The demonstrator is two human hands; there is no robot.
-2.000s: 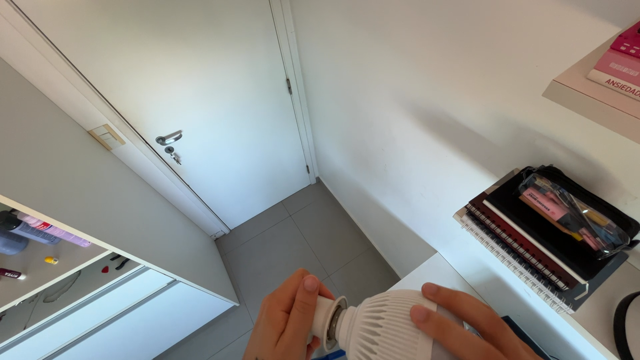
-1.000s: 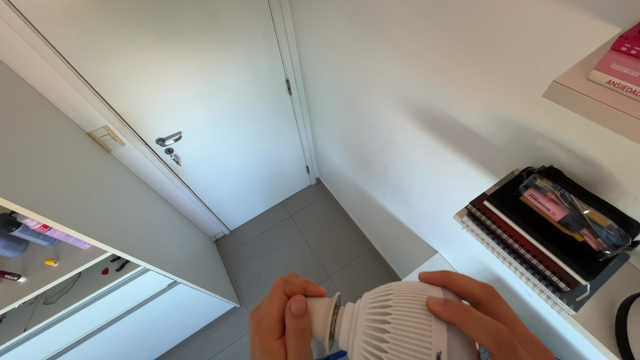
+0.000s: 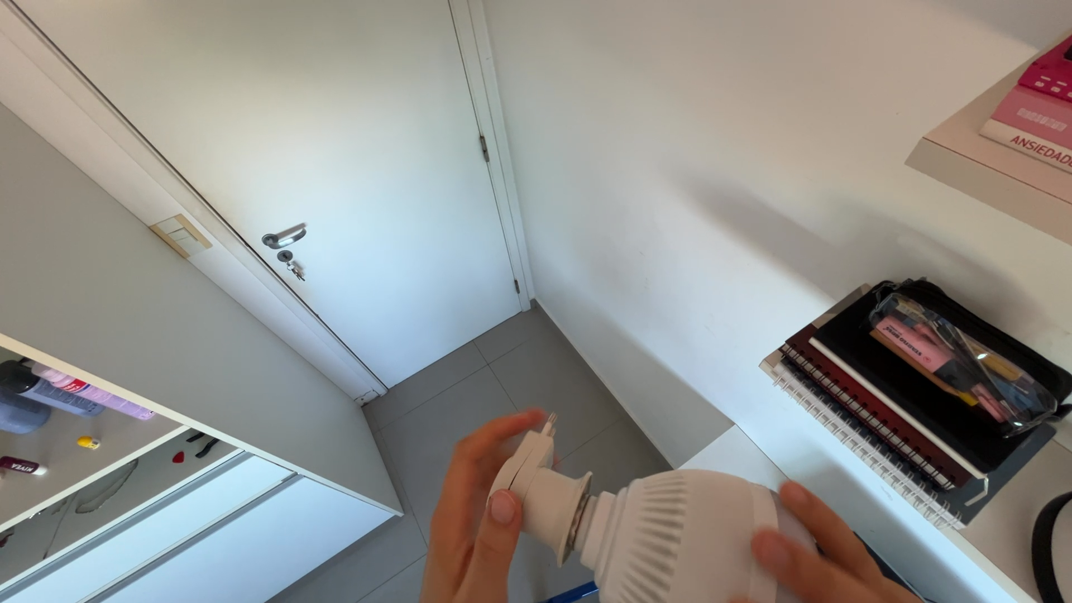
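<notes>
My left hand [image 3: 477, 511] grips a white plug-in lamp socket adapter [image 3: 548, 502] between thumb and fingers, its metal plug pins pointing up and away. My right hand [image 3: 821, 553] holds the wide end of a large white bulb-shaped device [image 3: 670, 536] with ribbed vents around its body. The device's narrow neck meets the adapter's open metal-rimmed mouth; how deep it sits inside cannot be told. Part of the device and both palms are cut off by the bottom edge of the view.
A white desk [image 3: 729, 452] at right bears spiral notebooks [image 3: 871, 419] with a clear pencil case [image 3: 963, 360] on top. Books [image 3: 1034, 126] lie on a wall shelf [image 3: 988, 176]. Ahead is a white door [image 3: 360, 167]; an open-fronted cabinet [image 3: 126, 452] with bottles stands at left.
My left hand has shifted its grip on the adapter, whose plug pins now show beyond the fingers. The bulb-shaped device remains in my right hand.
</notes>
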